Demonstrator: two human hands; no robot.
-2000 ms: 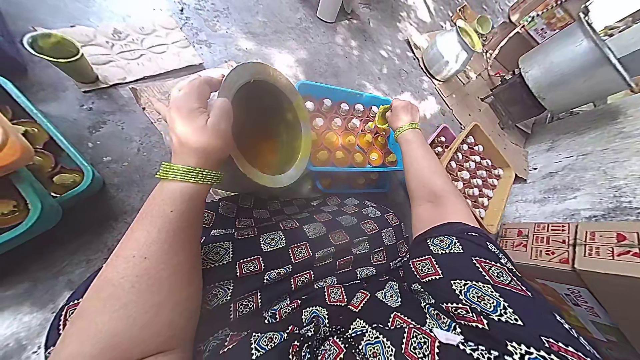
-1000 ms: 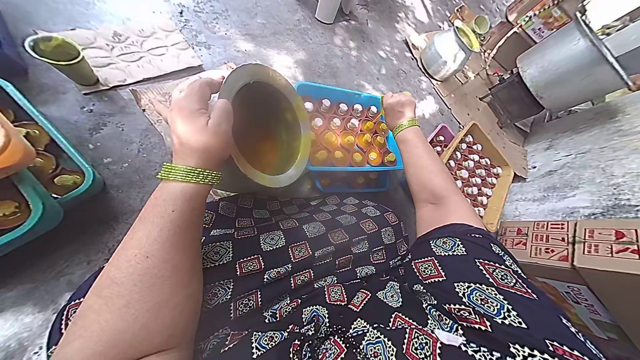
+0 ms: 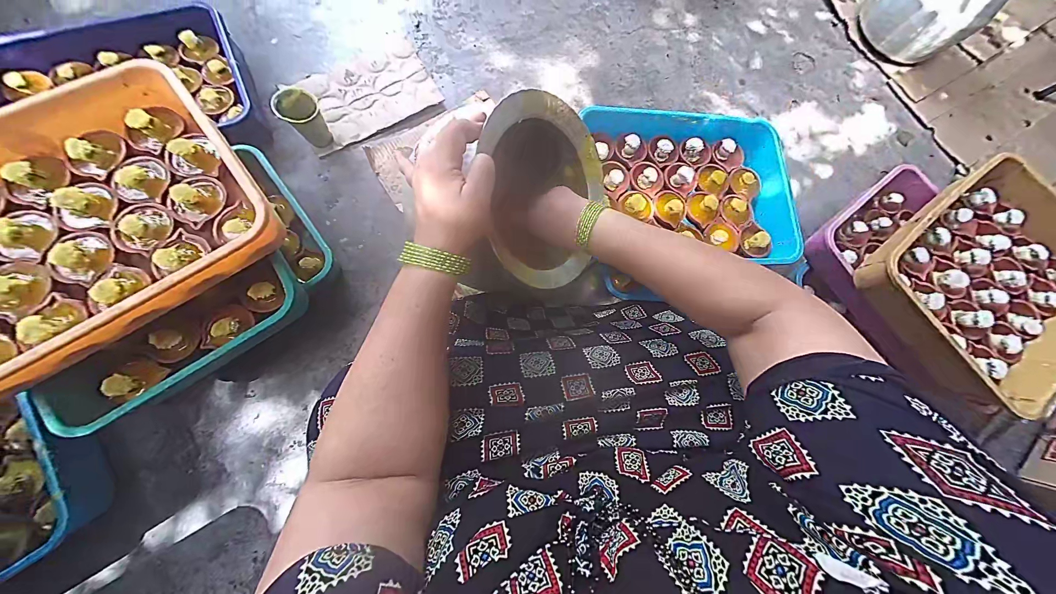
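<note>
My left hand (image 3: 452, 186) grips the left rim of a metal pot (image 3: 540, 276), which is tipped so its mouth faces me. Inside the pot's mouth is my right hand (image 3: 561, 216), its fingers hidden in the dark interior. Right behind the pot stands a blue plastic crate (image 3: 784, 181) of small clay cups; some hold yellow-orange stuff, others have white tops. At the left, an orange crate (image 3: 272, 223) holds cups with yellow-green tops.
Teal crates (image 3: 289, 309) and a dark blue crate (image 3: 227, 49) surround the orange one. A green cup (image 3: 301, 115) stands by a cardboard sheet (image 3: 379, 91). At right are a purple crate (image 3: 899, 186), a tan crate (image 3: 949, 330) of white-topped cups and a metal vessel (image 3: 916, 25).
My right hand has moved left from the blue crate into the pot. My left hand still holds the pot. The view has swung toward the left crates.
</note>
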